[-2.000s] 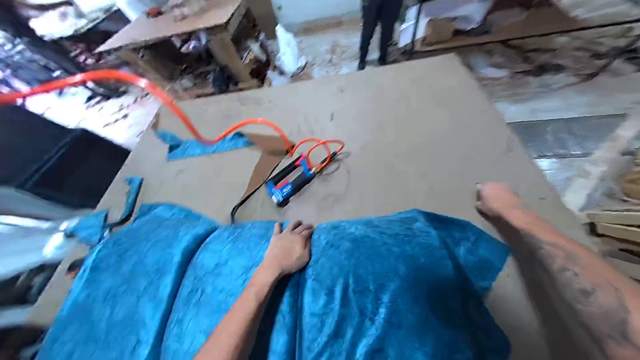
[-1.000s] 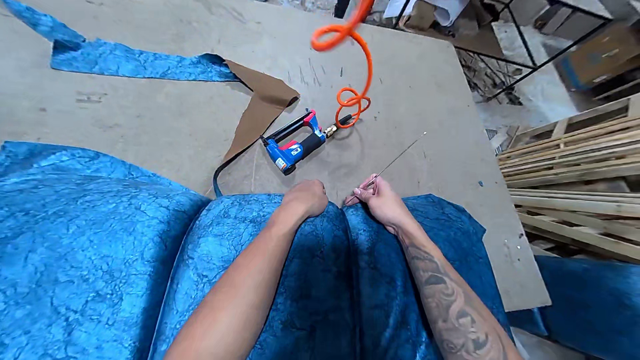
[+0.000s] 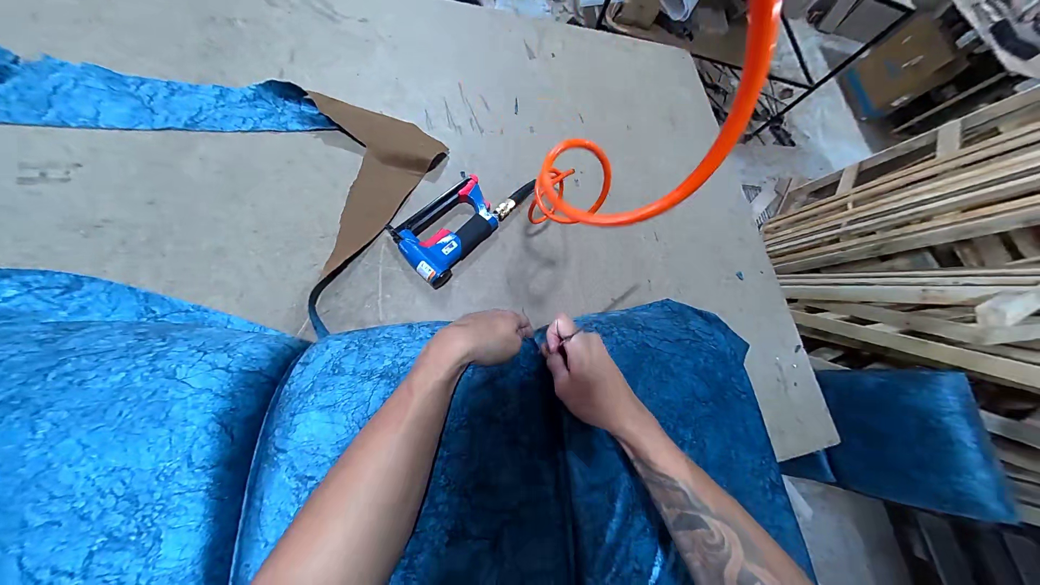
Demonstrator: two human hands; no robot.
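Observation:
Blue crushed-velvet upholstery (image 3: pixel 366 382) with padded channels covers the near part of the worktable. My left hand (image 3: pixel 490 335) pinches the fabric's far edge, beside the seam between two channels. Just right of it, my right hand (image 3: pixel 581 366) has its fingers closed at the seam; something thin seems to be between them, too small to make out. The hands nearly touch. Beyond them a blue pneumatic staple gun (image 3: pixel 447 240) lies on its side, joined to a coiled orange air hose (image 3: pixel 650 213). Left of it lie a brown fabric piece (image 3: pixel 378 162) and a blue velvet strip (image 3: pixel 162 101).
The grey worktable (image 3: pixel 504 89) bears marks and small scraps. Wooden slats (image 3: pixel 910 211) are stacked to the right, with another blue upholstered piece (image 3: pixel 902 439) below them. A cardboard box (image 3: pixel 902 65) stands at the back right. The hose hangs across the upper right.
My right hand has come from the table at the right to the seam beside my left hand. A thin, long thing that stuck out from it one second ago no longer shows plainly. The view has shifted.

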